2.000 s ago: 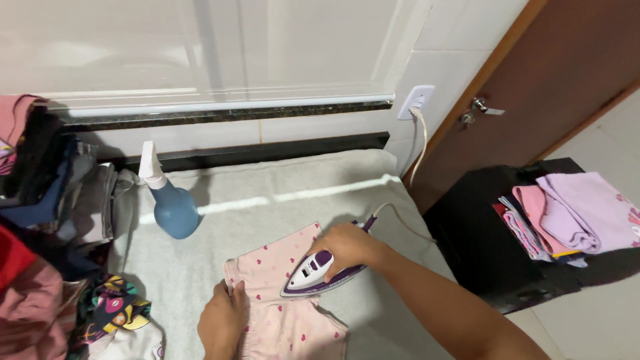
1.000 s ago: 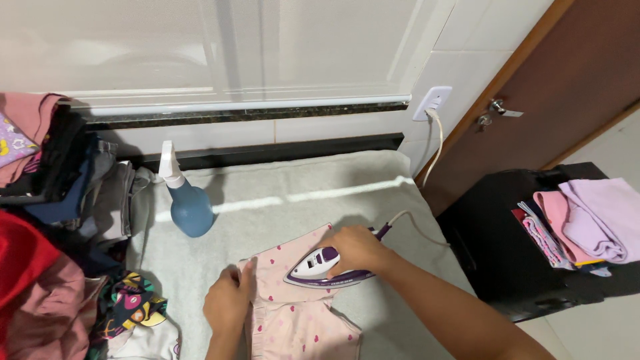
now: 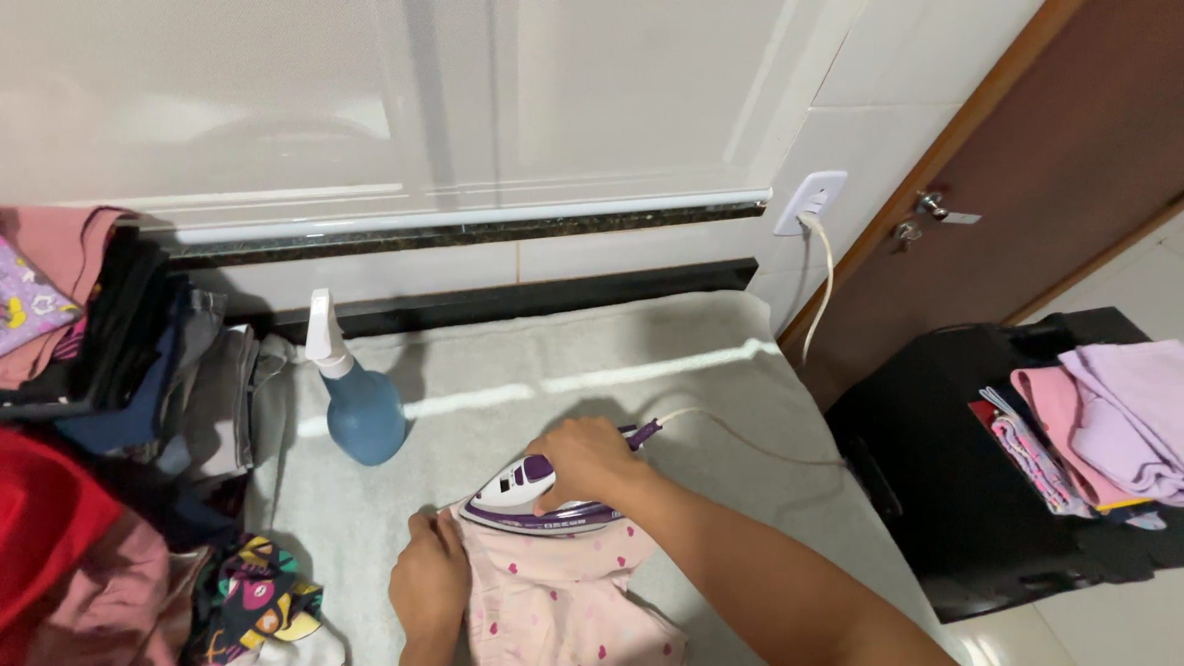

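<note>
My right hand (image 3: 592,467) is closed around the handle of a white and purple steam iron (image 3: 541,504). The iron lies over the upper part of a pink garment with small hearts (image 3: 555,601), its tip pointing left. At the garment's upper left edge, my left hand (image 3: 433,573) pinches the cloth near the iron's tip. A blue spray bottle (image 3: 365,416) with a white trigger head stands on the pale cloth-covered surface (image 3: 703,370), beyond my left hand. The iron's soleplate is hidden.
Piles of folded dark clothes (image 3: 120,324) and loose garments (image 3: 92,583) line the left side. The iron's cord (image 3: 758,453) crosses the cloth's right side; a plug sits in a wall socket (image 3: 812,203). At right, folded clothes (image 3: 1110,425) rest on a black case or cabinet (image 3: 888,416).
The iron in my right hand has moved left along the garment's upper edge, its tip now close to my left hand. The spray bottle has stayed in place.
</note>
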